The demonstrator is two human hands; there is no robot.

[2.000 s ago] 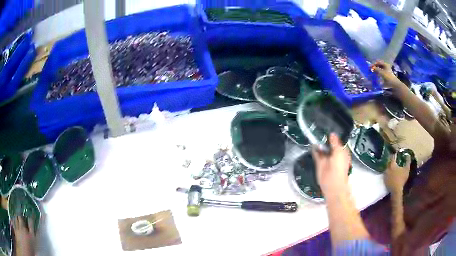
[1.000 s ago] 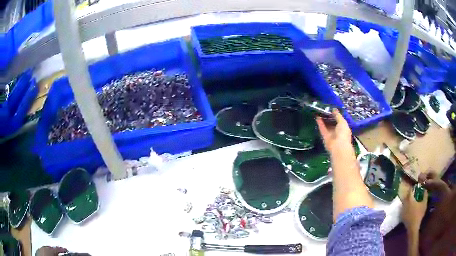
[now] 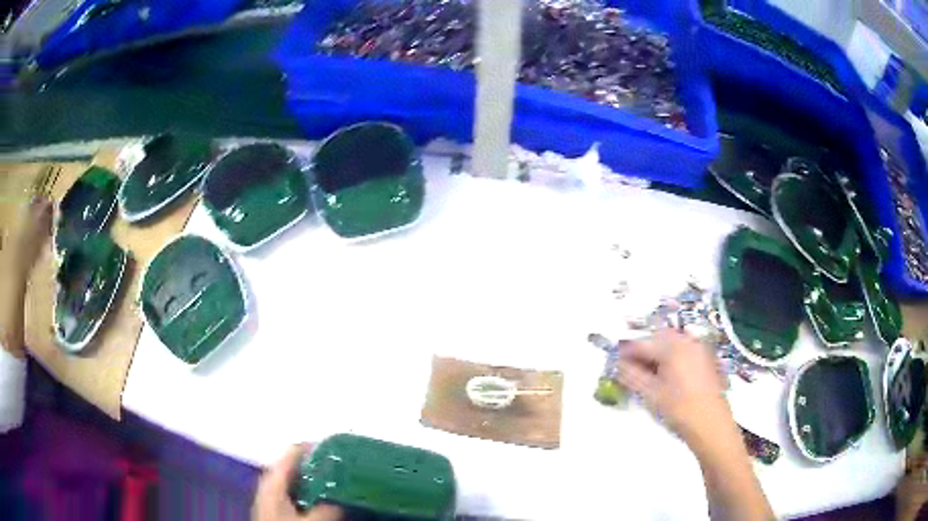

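Observation:
My left hand (image 3: 282, 490) grips the end of a glossy green shell (image 3: 382, 476) at the bottom edge, its outer side up. My right hand (image 3: 670, 382) is blurred, over the hammer and the near side of the loose silver badge pile (image 3: 694, 310). Its fingers are beside the hammer head, whose yellow-green face (image 3: 610, 392) shows; the black grip's end (image 3: 759, 445) shows past the wrist. I cannot tell whether it holds anything. A white oval cup (image 3: 490, 391) with a thin pale stick (image 3: 531, 391) sits on a brown board (image 3: 460, 415).
Several green shells lie at left, partly on a tan sheet (image 3: 97, 372). More shells (image 3: 831, 406) lie at right, some stacked. A pale post (image 3: 497, 92) rises at the bench's back, before a blue bin (image 3: 407, 100) of small parts. Another person's arm (image 3: 12, 275) is at the left edge.
The view has turned left. My right hand, earlier holding a shell at the right stack, is now low by the hammer without that shell. My left hand now shows gripping a shell.

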